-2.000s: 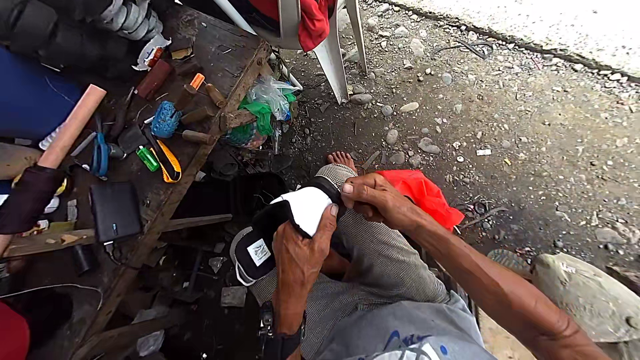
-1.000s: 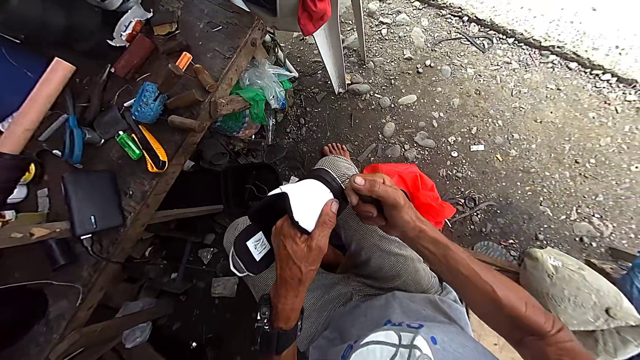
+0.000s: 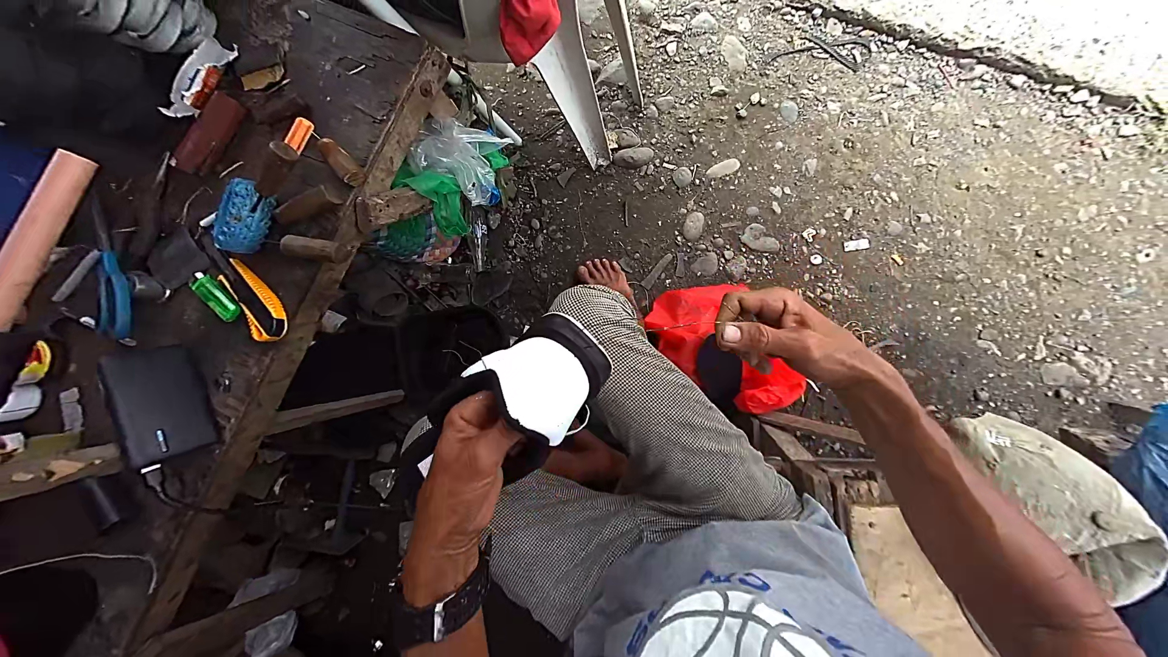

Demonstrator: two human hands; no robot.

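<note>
A black and white shoe (image 3: 538, 388) rests by my raised knee, its toe pointing up and right. My left hand (image 3: 474, 438) grips it at the opening, with the thumb and fingers partly hidden inside or behind it. To the right of the shoe, over a red plastic bag (image 3: 693, 315), my right hand (image 3: 771, 333) pinches a thin thread (image 3: 680, 326) between thumb and fingertips. The thread stretches left from the fingers toward the knee; its far end is hard to make out.
On the wooden bench (image 3: 301, 365) at left lie a yellow and black utility knife (image 3: 258, 301), blue-handled pliers (image 3: 114, 292), a green-handled tool (image 3: 215, 297), wooden-handled tools and a black box-like device (image 3: 160, 401). A plastic chair leg (image 3: 575, 87) stands on the gravel ahead.
My right hand has moved away from the shoe to the right, and a thread now shows at its fingers. My left hand still holds the shoe.
</note>
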